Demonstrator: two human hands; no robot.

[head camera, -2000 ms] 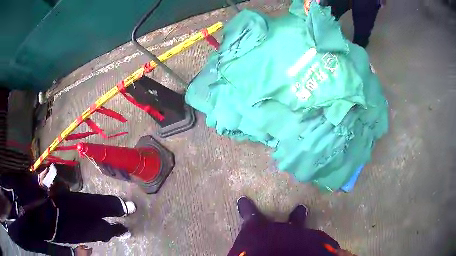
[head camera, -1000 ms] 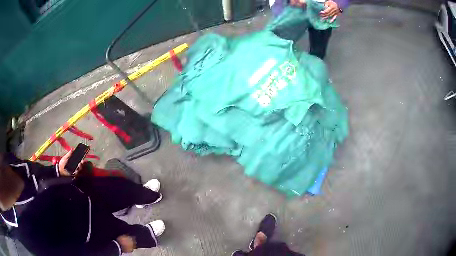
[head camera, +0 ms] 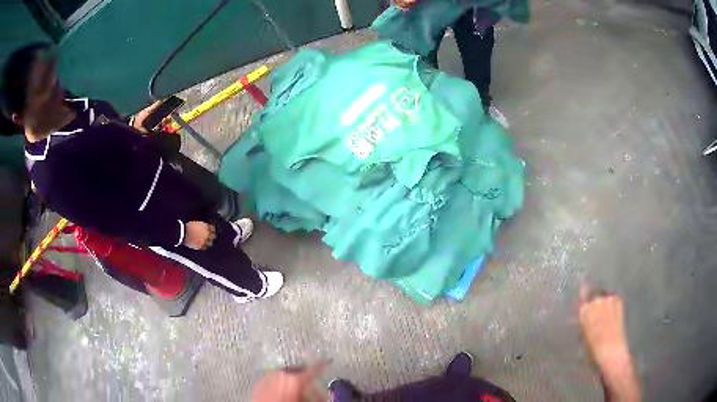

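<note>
A large heap of green cloth [head camera: 314, 169] lies on a platform trolley, whose blue corner [head camera: 468, 278] shows at the heap's near right edge. Pale printing [head camera: 377, 126] shows on the top cloth. The dark bent trolley handle [head camera: 163, 64] rises at the left. My left hand [head camera: 287, 385] is blurred and cut off by the bottom edge, a finger apart, with nothing seen in it. My right hand [head camera: 604, 310] is raised at the lower right, blurred and empty, a finger apart. Neither hand touches the cloth.
A person in dark clothes [head camera: 106, 173] stands close at left, holding a phone [head camera: 167, 112]. Behind are a yellow pole [head camera: 224, 96] and red cone [head camera: 141, 263]. Another person's legs [head camera: 474, 55] stand beyond the heap, with green cloth [head camera: 448, 20] held above.
Both my hands have come into view. The heap sits further left in view. The person with the phone now appears higher and nearer the heap, covering part of the yellow pole.
</note>
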